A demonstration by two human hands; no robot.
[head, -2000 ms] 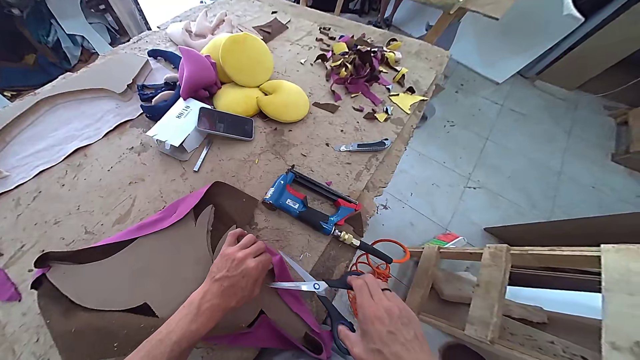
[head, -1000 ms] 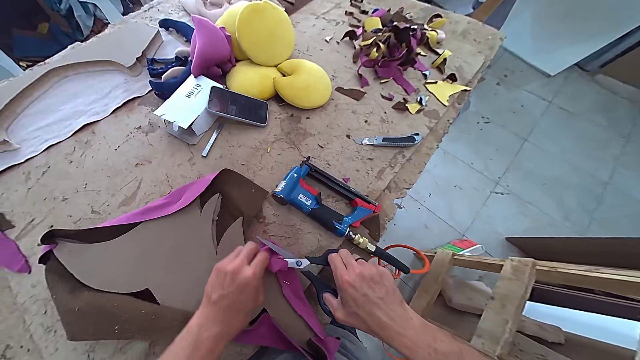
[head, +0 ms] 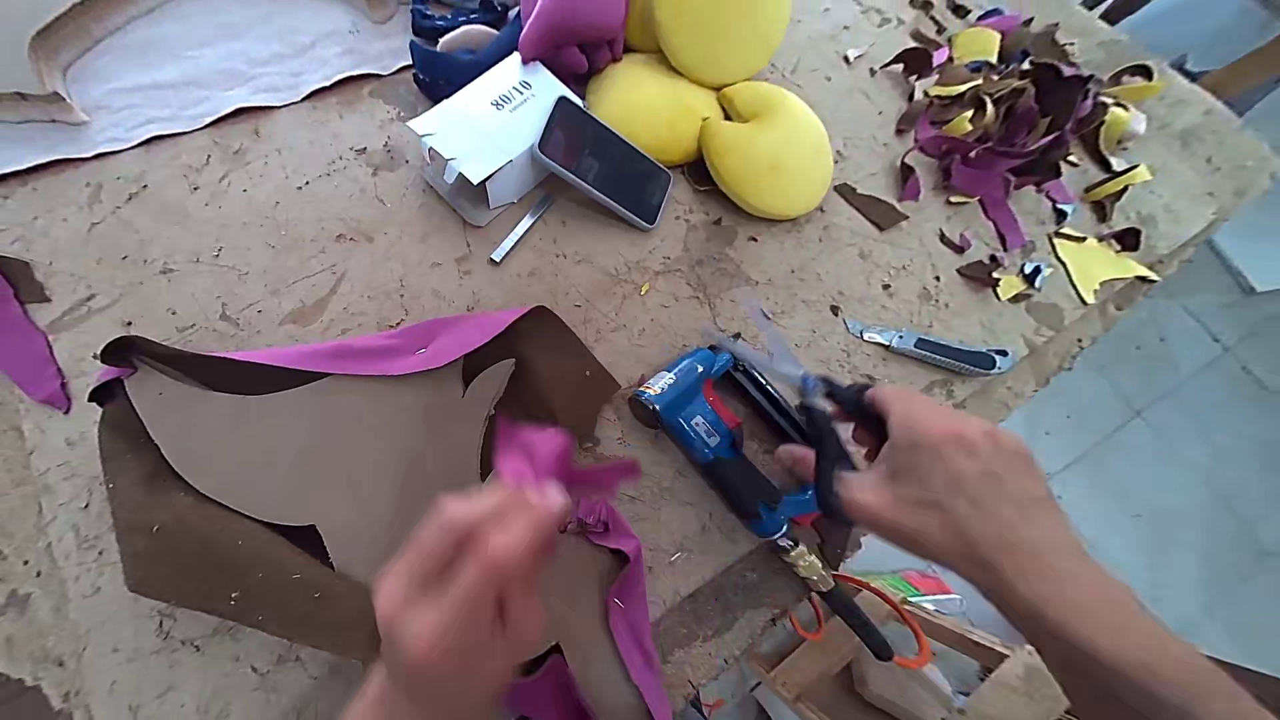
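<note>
Between the fingertips of my left hand [head: 475, 580] is a small scrap of magenta fabric [head: 545, 455], blurred by motion. Below it lies a flat curved panel [head: 400, 440] with brown and magenta fabric [head: 430, 345] folded around its edges; staples show in the fabric. My right hand [head: 940, 475] holds black-handled scissors [head: 815, 400] above a blue pneumatic stapler [head: 720, 440], the blades apart and pointing up and left. The stapler rests on the table with a brass fitting and hose at its lower end.
A utility knife [head: 930, 347] lies near the table's right edge. Behind are a pile of fabric scraps [head: 1030, 130], yellow padded shapes [head: 765, 150], a smartphone [head: 605, 160] and a white box [head: 490, 120]. A wooden frame [head: 940, 650] stands below the table edge.
My hands have moved apart. The scissors have come away from the panel to above the stapler, and a magenta scrap is now in my left hand, off the panel. The view has shifted closer.
</note>
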